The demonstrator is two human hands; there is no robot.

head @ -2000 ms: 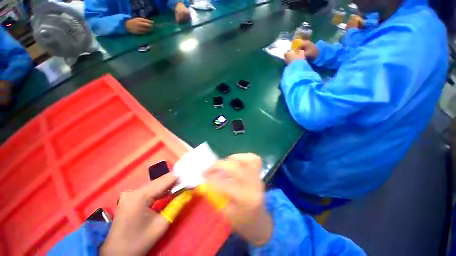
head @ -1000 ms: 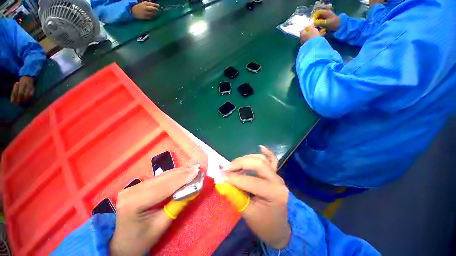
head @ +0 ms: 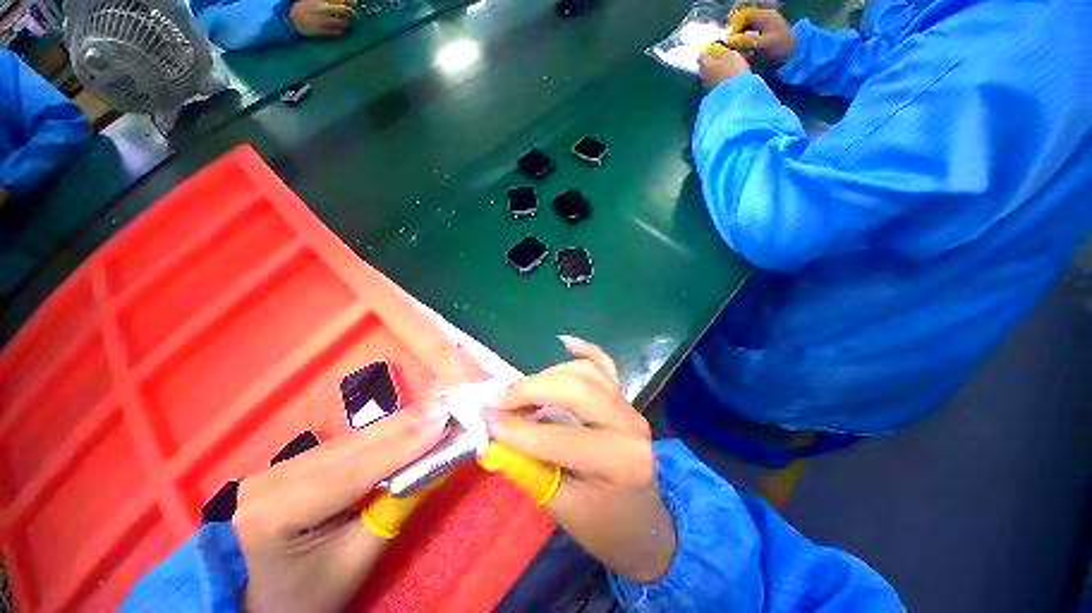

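My left hand (head: 341, 491), with a yellow finger cot, holds a silvery-rimmed watch body (head: 434, 462) edge-up over the red compartment tray (head: 204, 299). My right hand (head: 581, 461), also with a yellow cot, pinches a white wipe (head: 477, 407) against the upper end of that watch body. The fingers partly hide both. A black watch body (head: 369, 394) lies in the tray just beyond my left fingers. Two more dark watch bodies show behind my left hand, partly covered by it.
Several watch bodies (head: 574, 265) lie on the green bench (head: 395, 180) beyond the tray. A worker in a blue smock (head: 886, 240) sits at the right, hands near a clear plastic bag (head: 689, 42). A fan (head: 138, 54) stands at the upper left. Other workers' sleeves show across the bench.
The wipe has gone from covering the watch body, to beside it, to touching its end. The held watch body has turned edge-up. The view has shifted slightly.
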